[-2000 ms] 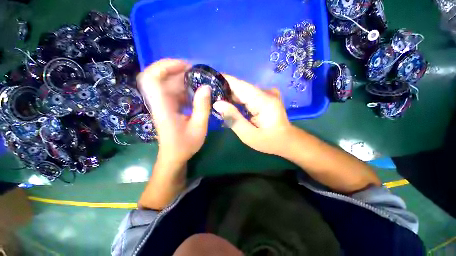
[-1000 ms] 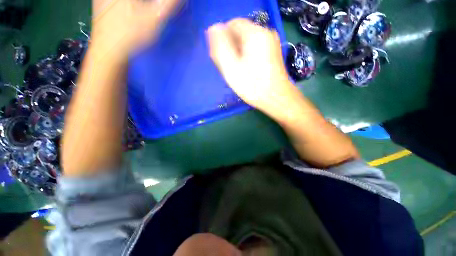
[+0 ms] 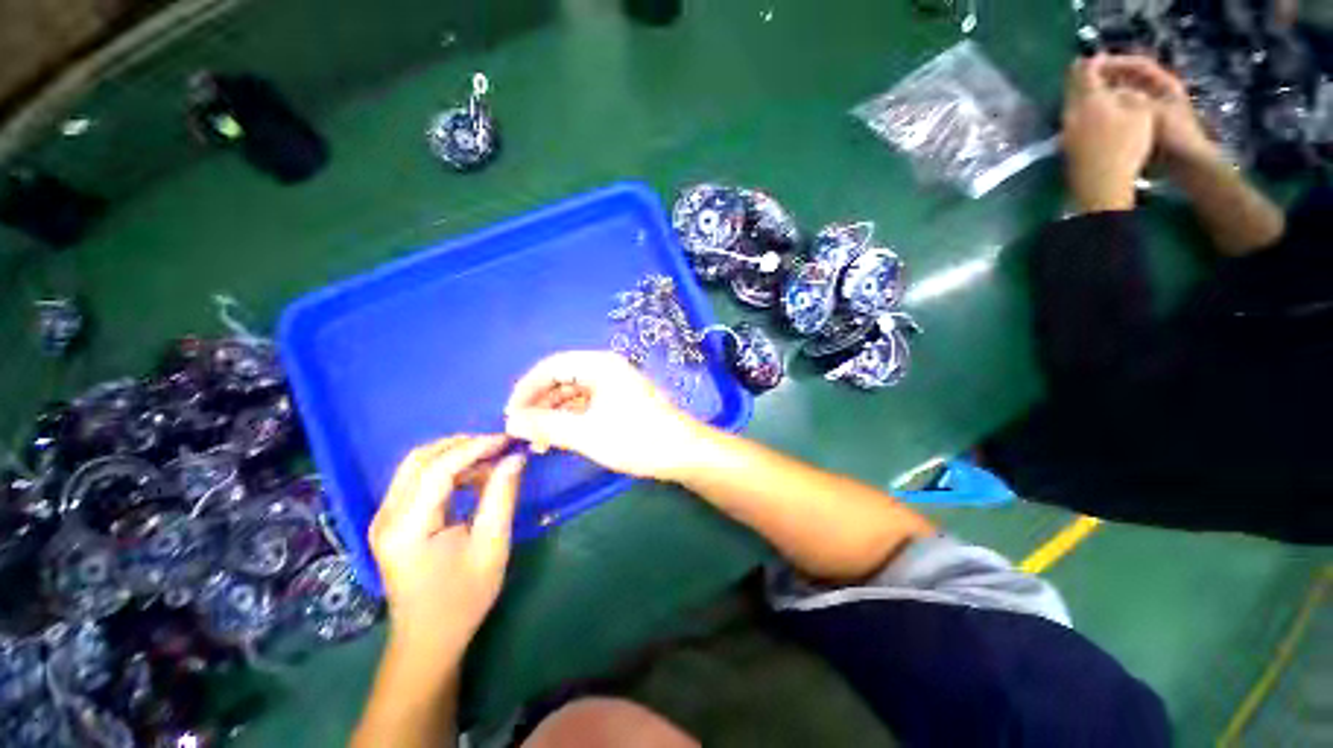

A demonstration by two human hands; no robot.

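Observation:
My left hand (image 3: 446, 533) and my right hand (image 3: 607, 417) meet over the near part of the blue tray (image 3: 329, 300). Their fingertips pinch a tiny dark part (image 3: 512, 443) between them; it is too small and blurred to name. The fingers of my right hand are curled, and small reddish-brown shapes show inside them, unclear. A loose cluster of silvery coil springs (image 3: 654, 325) lies at the tray's right side, partly behind my right hand.
A large pile of round wired units (image 3: 168, 541) is at left, a smaller group (image 3: 811, 292) right of the tray. One unit (image 3: 465, 135) lies beyond the tray, a black cylindrical housing (image 3: 278, 132) farther left. A clear parts bag (image 3: 958, 117) and another person's hands (image 3: 1118, 132) are at right.
The dark round unit has left my hands, which have come back together at the tray. The view has shifted, so the tray looks smaller and lower, and the far surface and other person now show.

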